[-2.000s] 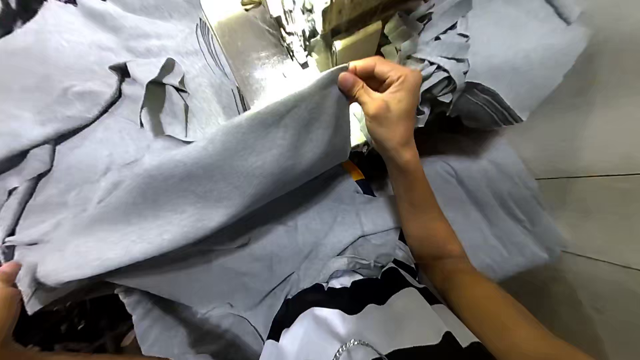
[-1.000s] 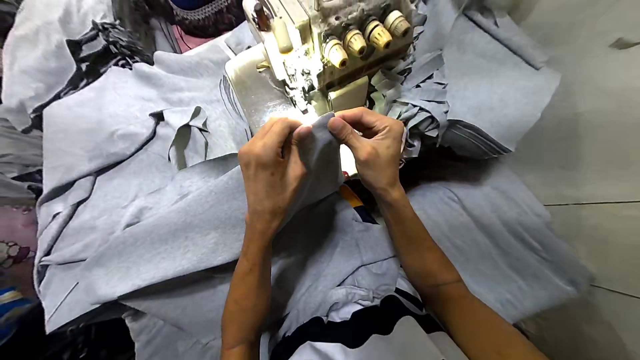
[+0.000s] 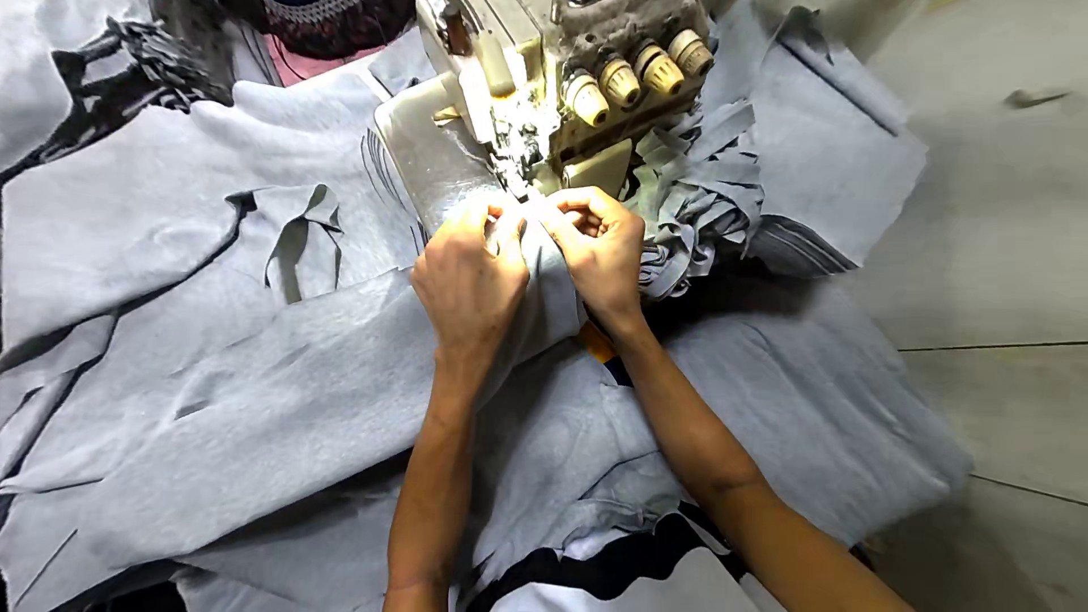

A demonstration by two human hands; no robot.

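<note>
Both of my hands pinch the edge of a grey fabric piece (image 3: 306, 399) just in front of the needle area of an overlock sewing machine (image 3: 518, 110). My left hand (image 3: 476, 272) is at the front edge of the metal work plate (image 3: 442, 153), its thumb and fingertips on the fabric. Close beside it, my right hand (image 3: 599, 246) grips the same edge near the presser foot. The fabric hangs from my fingers and spreads to the lower left. Bright lamp light washes out the fingertips and the very edge of the cloth.
Tension dials (image 3: 620, 81) line the machine's front. A bunch of grey fabric strips (image 3: 705, 195) lies right of the machine. Grey cut pieces (image 3: 833, 144) are stacked behind it, and more grey cloth (image 3: 782, 408) covers the lower right. The tiled floor (image 3: 1003, 297) shows at the right.
My left hand has come from the far left to the fabric edge beside my right hand. Since a second ago both hands have moved closer to the machine's needle area.
</note>
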